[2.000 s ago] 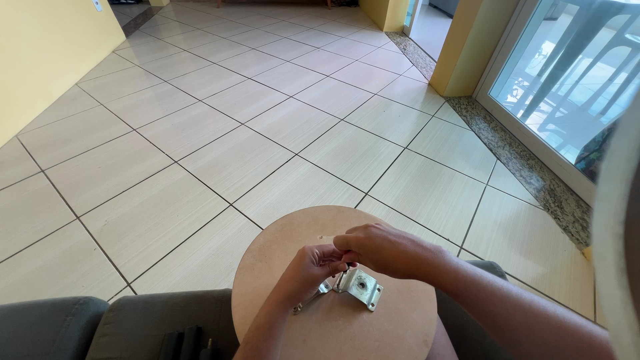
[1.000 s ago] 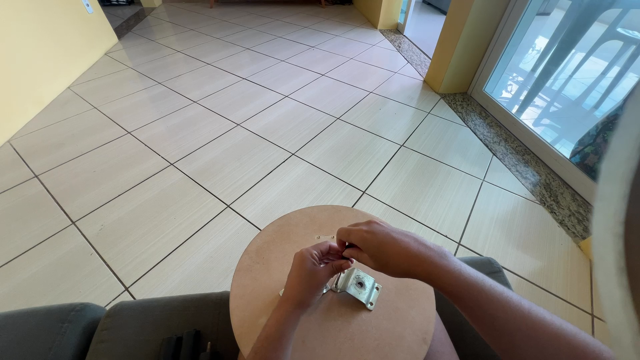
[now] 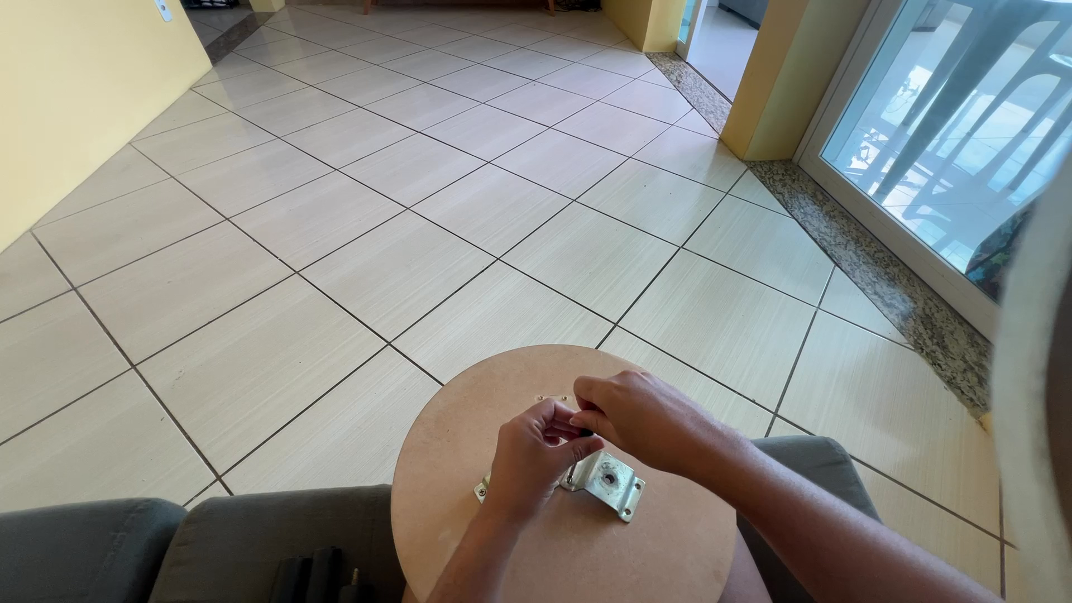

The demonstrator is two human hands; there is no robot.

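Note:
A round wooden board [image 3: 502,377] lies across the person's lap, with a shiny metal bracket [image 3: 610,479] on it that has a central hole and screw holes at its edge. Part of the metalwork shows left of my left hand [image 3: 536,456]. The fingers of that hand pinch around a small dark piece [image 3: 585,433], perhaps a tool's handle, just above the bracket. My right hand [image 3: 624,419] closes on the same piece from the upper right. A thin metal shaft seems to run down below it to the bracket. Small holes show in the board beyond my hands.
Grey sofa cushions [image 3: 276,536] flank the board, with several dark cylindrical pieces [image 3: 310,576] on the left one. Tiled floor [image 3: 435,251] stretches ahead. A yellow wall [image 3: 84,100] stands at left, and a glass door [image 3: 938,126] with a granite sill [image 3: 879,268] at right.
Both hands stay close together over the bracket; their fingers have shifted slightly around the small dark piece.

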